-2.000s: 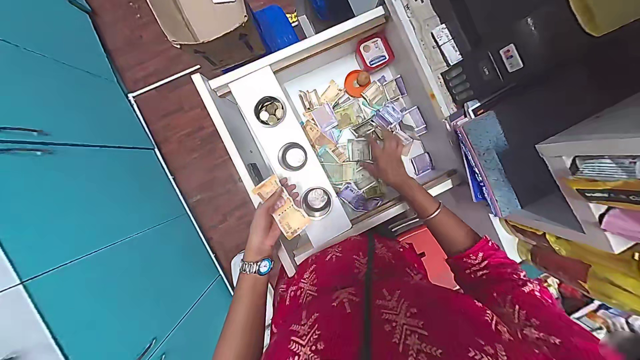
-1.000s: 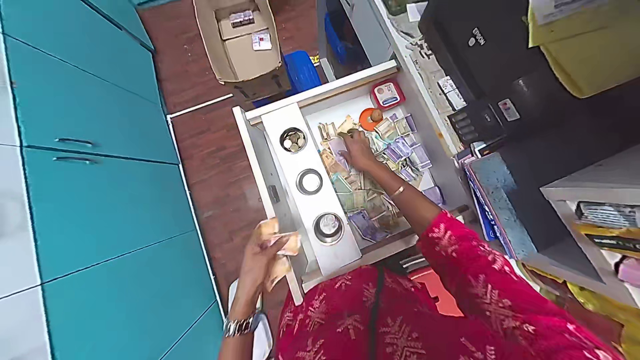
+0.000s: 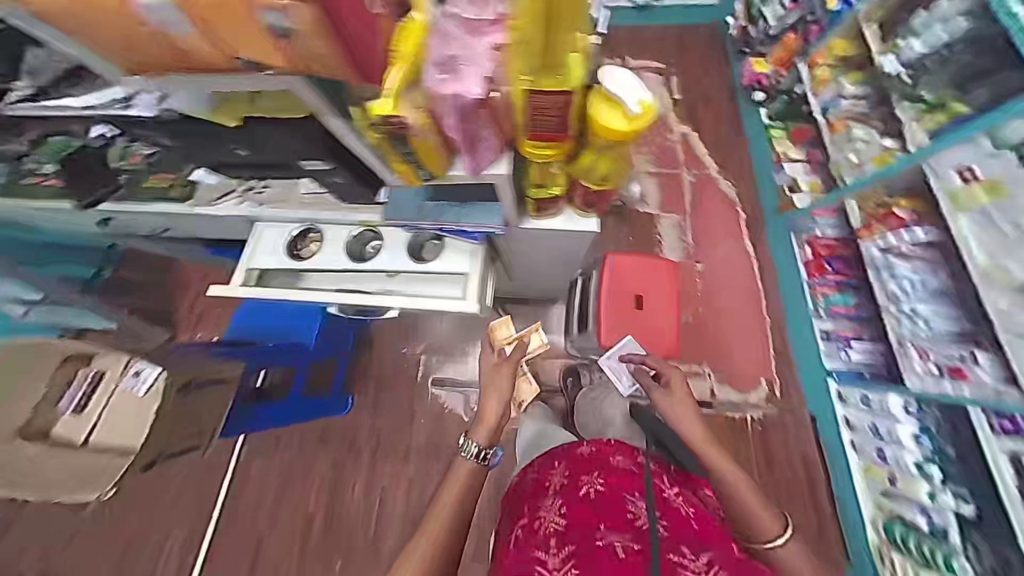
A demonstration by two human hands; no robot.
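Orange banknotes [image 3: 526, 342] are gripped in my left hand [image 3: 499, 376], in front of my body and to the right of a partly drawn-out white drawer [image 3: 360, 286]. Three round metal cups [image 3: 364, 245] sit in the strip along that drawer; the leftmost holds coins. My right hand [image 3: 662, 384] pinches a small pale rectangular piece [image 3: 622, 366], blurred, maybe a note or a card. It is just below a red plastic stool [image 3: 640, 308]. The part of the drawer with the loose notes is hidden under the counter.
Left of me are a blue plastic stool [image 3: 284, 360] and an open cardboard box [image 3: 80, 424] on the wooden floor [image 3: 336, 496]. Yellow oil bottles [image 3: 548, 112] stand on a cabinet ahead. Teal-edged shelves [image 3: 788, 320] packed with goods line the right side.
The view has swung far to the right. My right hand has left the drawer of notes and now holds a pale piece. The drawer is pushed further in. My left hand still holds orange notes.
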